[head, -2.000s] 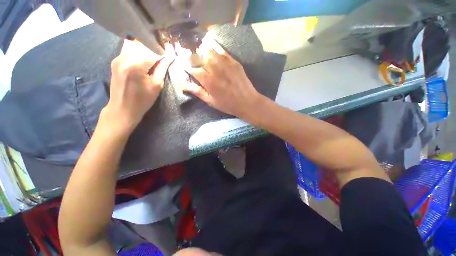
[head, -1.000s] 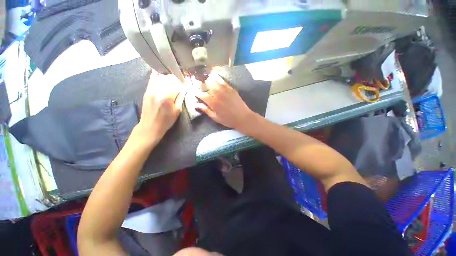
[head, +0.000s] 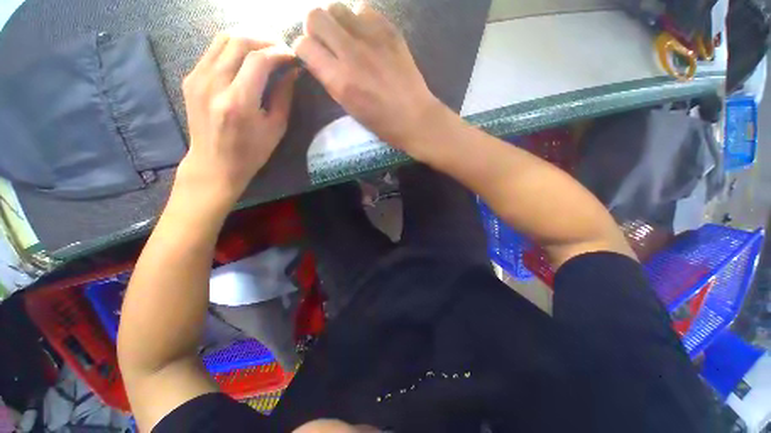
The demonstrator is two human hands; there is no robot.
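The large dark grey garment panel [head: 254, 182] lies on the table under both hands, its curved cut-out at the front edge. A smoother grey pocket piece with a dark zipper strip [head: 121, 110] lies on the panel, left of my left hand. My left hand [head: 237, 114] is closed on a small grey fabric piece [head: 275, 84], partly hidden by its fingers. My right hand [head: 363, 72] has its thumb and fingers pinched against the same piece, fingertips meeting the left ones. Lamp glare lies just beyond the fingertips. The needle and presser foot are out of view.
The greenish rounded table edge [head: 541, 110] runs across. Orange-handled scissors [head: 676, 57] lie at the right end. Grey fabric [head: 642, 156] hangs below it. A blue basket [head: 719, 275] stands lower right; a red basket [head: 72, 330] with scraps nearby is lower left.
The view has tipped downward, so the machine head has left the picture at the top. My hands stay close together over the panel; the small grey piece now shows between the left fingers.
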